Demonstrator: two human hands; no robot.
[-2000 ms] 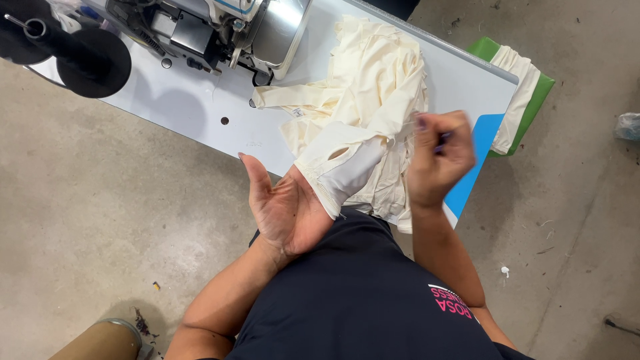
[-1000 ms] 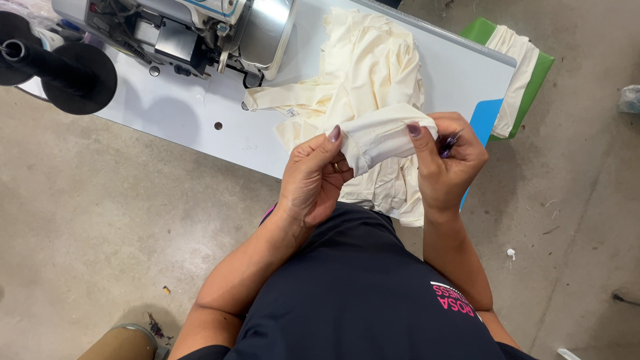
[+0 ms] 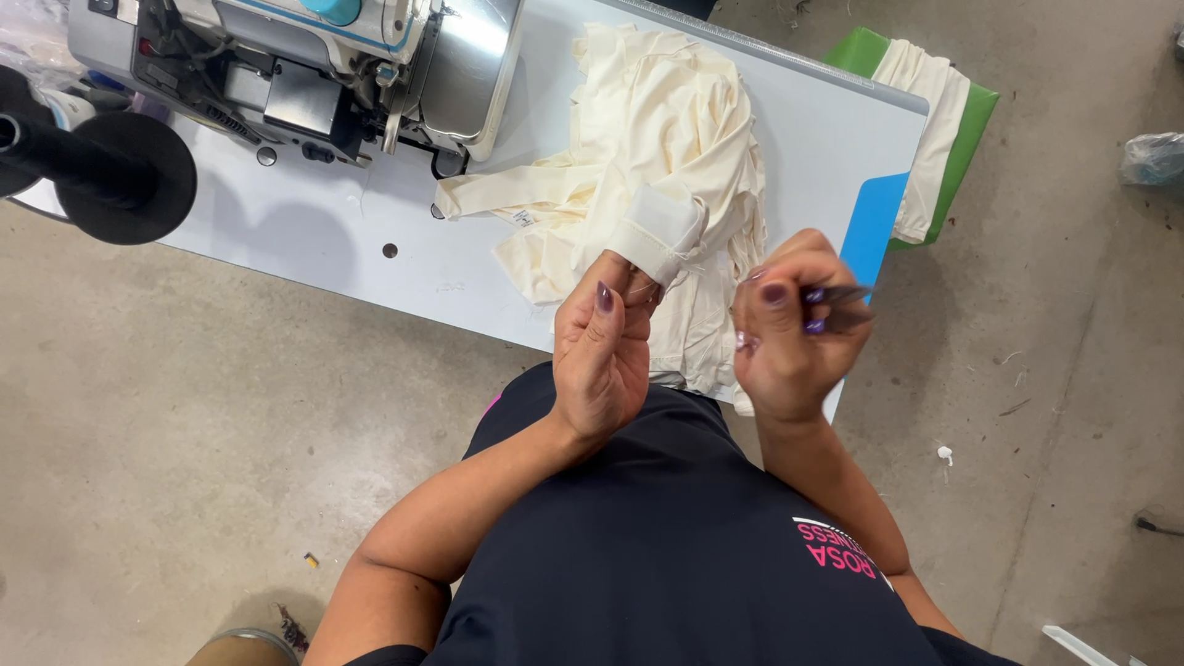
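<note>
My left hand (image 3: 606, 347) has its fingers inside a small cream fabric tube (image 3: 659, 231), palm up, thumb outside. Off to its right, my right hand (image 3: 795, 324) is curled around small thread snips (image 3: 837, 310) with purple parts, their blurred blades pointing right. Beyond both hands a heap of cream knit fabric (image 3: 684, 120) lies on the white sewing table (image 3: 314, 268). One strip of that fabric reaches left toward the sewing machine, near a small tag that bears writing.
An overlock sewing machine (image 3: 314, 102) stands at the upper left, with a black thread spool holder (image 3: 125, 180) before it. A green container (image 3: 967, 157) draped with cream fabric is beyond the table's right end. A blue patch (image 3: 869, 227) marks the table's right edge.
Both hands held the small fabric piece a second ago. My right hand has come off it, while my left fingers have gone inside the tube.
</note>
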